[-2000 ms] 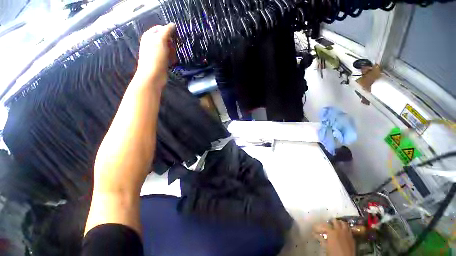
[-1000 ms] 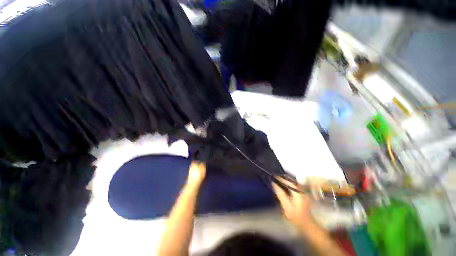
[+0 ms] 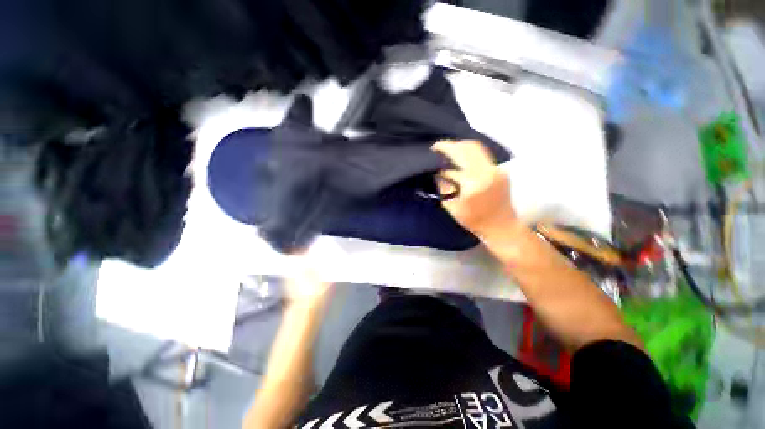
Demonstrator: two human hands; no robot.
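A dark garment lies rumpled across the navy pressing board, whose rounded left end is bare. My right hand is at the garment's right part, fingers curled on the cloth near a small shiny thing that I cannot make out. My left hand is blurred at the board's near edge, just below the garment's lower left part; its fingers are too washed out to tell their grip.
A black garment pile is at the left, and dark garments hang along the top. The iron rests at the right end of the white table. A green bag and a red bag are at the lower right.
My left hand went from the hanger rail down to the board, then nearer its front edge. My right hand left the iron area and is now on the garment, which is spread further left.
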